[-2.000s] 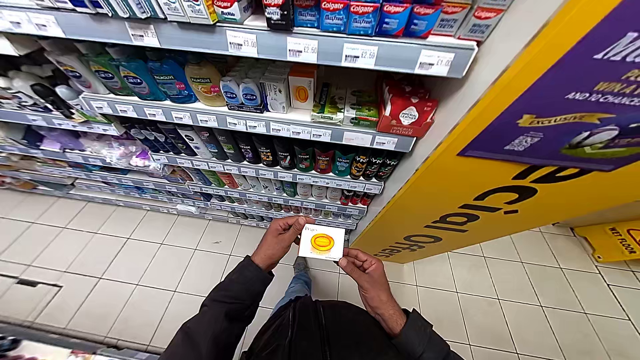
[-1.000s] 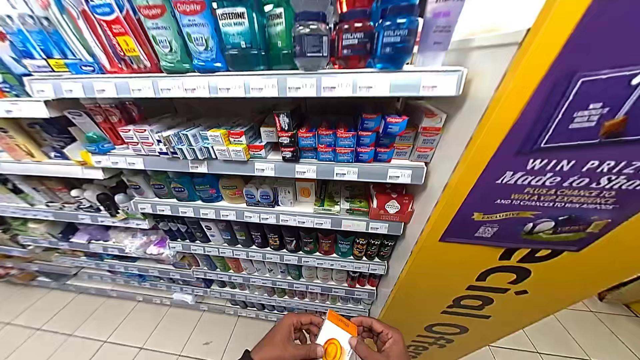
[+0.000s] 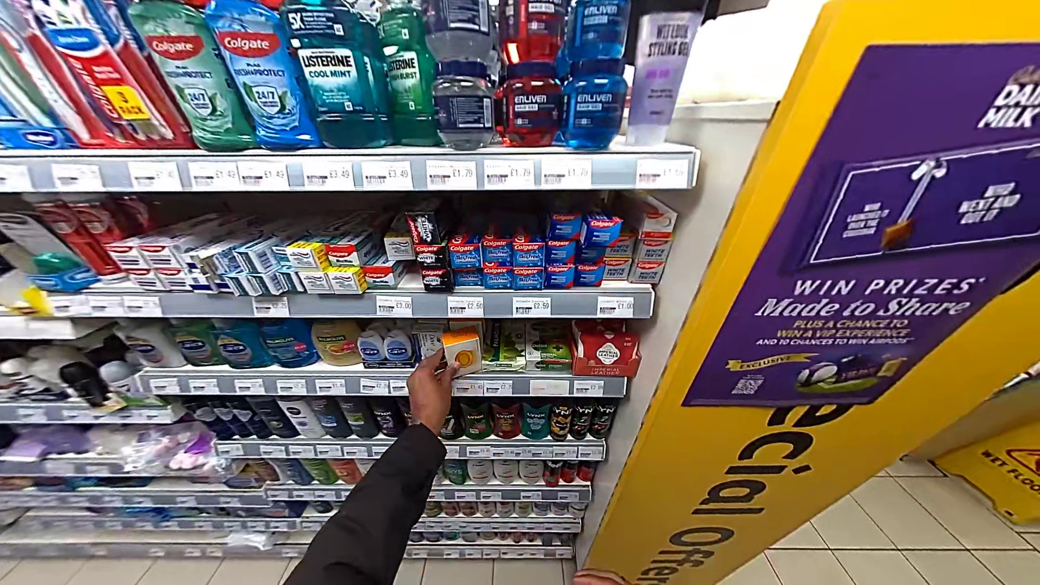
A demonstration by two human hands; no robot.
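Note:
In the head view my left hand (image 3: 431, 392) reaches out in a dark sleeve and grips a small white and orange soap carton (image 3: 463, 352) by its left side. The carton is at the front of the soap shelf (image 3: 333, 383), between hand wash bottles and a pack of green and white boxes (image 3: 504, 348). Whether its base rests on the shelf I cannot tell. Just a sliver of my right hand (image 3: 600, 577) shows at the bottom edge, by the foot of the yellow panel; its fingers are hidden.
Toothpaste boxes (image 3: 496, 264) stand on the shelf above, shower gel bottles (image 3: 504, 419) on the one below. Red soap packs (image 3: 605, 349) are at the right end. A yellow display panel (image 3: 691, 455) borders the shelving; a yellow wet floor sign (image 3: 999, 467) stands farther right.
Both hands held the carton in front of my body before. Now my left hand has carried it forward to the soap shelf, and my right hand has let go. The view has tilted up.

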